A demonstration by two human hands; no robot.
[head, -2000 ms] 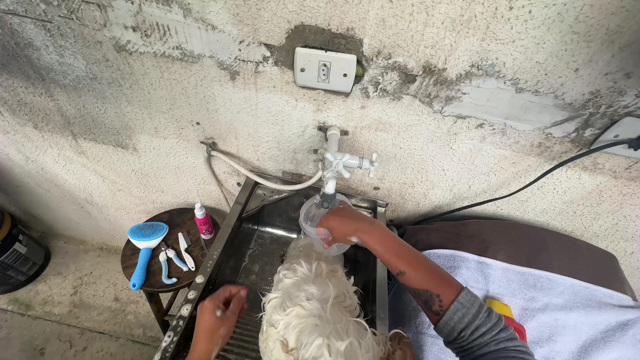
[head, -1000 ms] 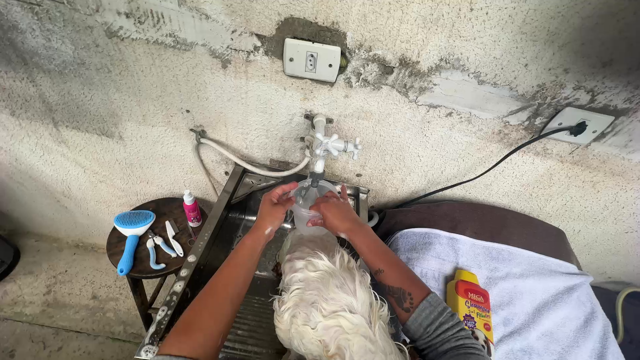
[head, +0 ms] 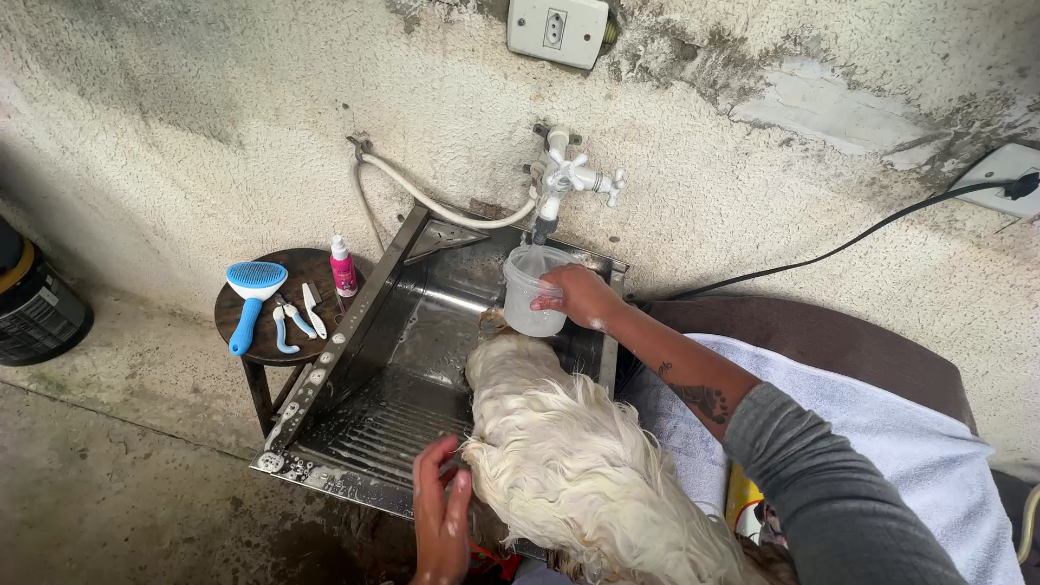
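Observation:
A wet, white long-haired dog stands in a stainless steel sink, its head end toward the wall. My right hand grips a translucent plastic tub by its side under the white tap, and water runs into it. My left hand is beside the dog's left flank, fingers apart and holding nothing. The dog's face is hidden from this view.
Left of the sink, a round wooden stool holds a blue slicker brush, nail clippers, a white comb and a pink bottle. A towel and a partly hidden yellow bottle lie right. A black cord crosses the wall.
My left hand has left the tub, where it was a second ago, and moved down to the dog's left side. My right hand still holds the tub under the tap.

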